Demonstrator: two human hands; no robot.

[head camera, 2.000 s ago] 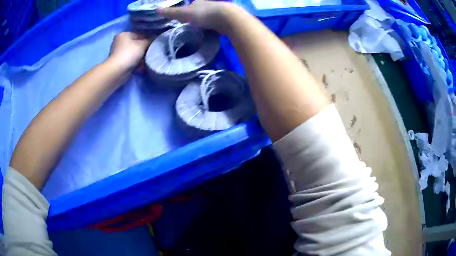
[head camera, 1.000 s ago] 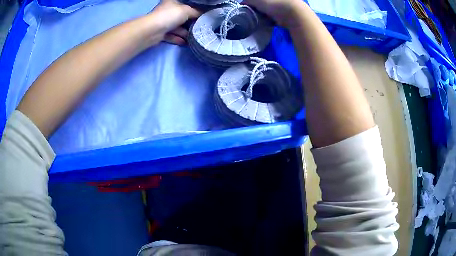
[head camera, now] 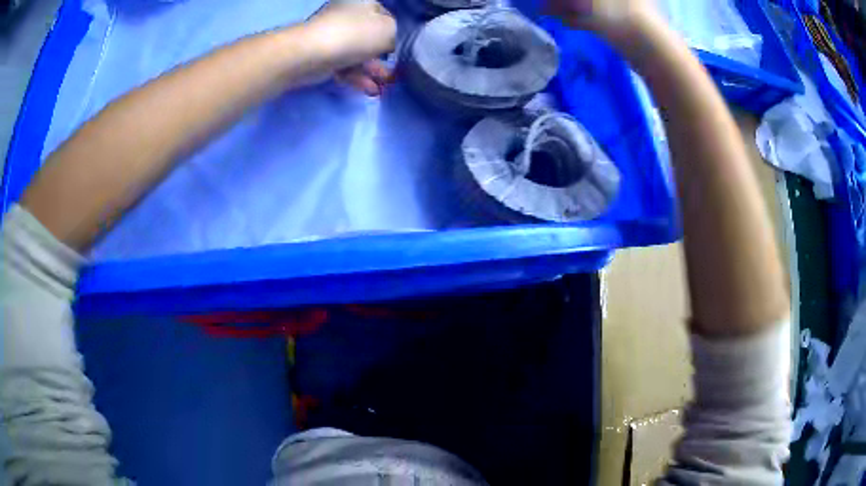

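Note:
Two stacks of grey-white wrapped rings stand in the right part of a blue plastic bin [head camera: 332,266] with a pale liner sheet [head camera: 313,180]. The nearer stack's top ring [head camera: 503,185] has a white cord looped over its open centre. The farther stack's top ring [head camera: 442,62] has cord lying in its centre. Part of another ring shows behind it at the top edge. My left hand [head camera: 356,43] is just left of the farther stack, fingers curled; whether it holds anything is unclear. My right hand [head camera: 603,11] is blurred and partly cut off at the top edge, right of the stacks.
Another blue bin [head camera: 760,76] stands at the upper right. Crumpled white material [head camera: 802,142] lies beside it. Brown cardboard [head camera: 646,332] covers the bench at the right, partly behind my right forearm. Something red [head camera: 252,324] shows under the bin's near edge.
The bin and ring stacks have shifted right and slightly up in view. My left hand, earlier at the stacks, is now apart from them. My right hand has moved right, off the rings.

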